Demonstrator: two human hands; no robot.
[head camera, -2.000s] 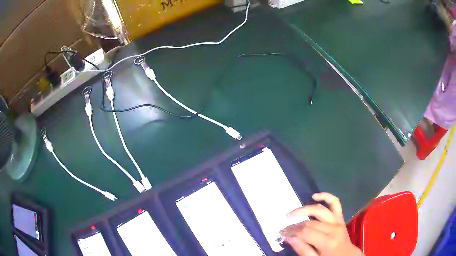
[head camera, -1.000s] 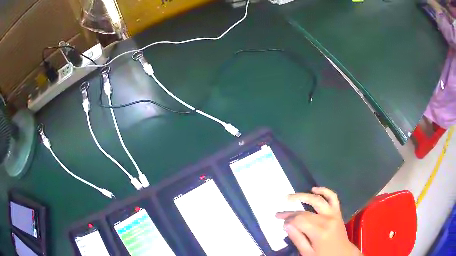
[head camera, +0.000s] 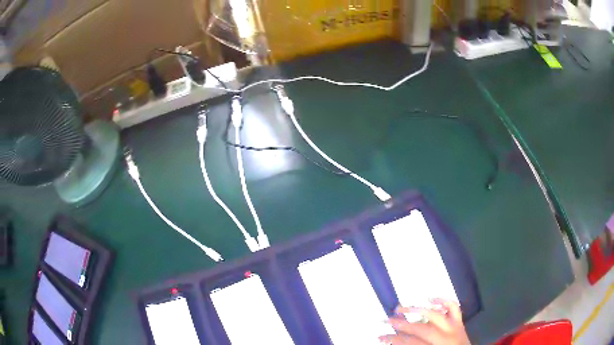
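A black phone tray (head camera: 464, 269) lies at the bottom centre with four smartphones side by side, all with bright white screens. My right hand (head camera: 431, 325) is over the lower end of the rightmost phone (head camera: 414, 259), fingers spread and slightly blurred; it grips nothing. Its fingertips reach towards the neighbouring phone (head camera: 343, 293); contact is unclear. My left hand is not in view. Several short white cables, such as the rightmost one (head camera: 330, 160), lie on the green mat behind the tray, their plugs apart from the phones.
A second phone tray (head camera: 101, 269) is at the lower left. A desk fan (head camera: 40, 128) stands at the left. A power strip (head camera: 175, 96) and yellow carton (head camera: 323, 30) are at the back. A thin black cable (head camera: 497, 158) lies at the right. A red stool (head camera: 545, 333) is at the lower right.
The view has swung left, showing the whole fan and more of the second tray. The green-and-blue screen is now white. My right hand sits lower over the rightmost phone.
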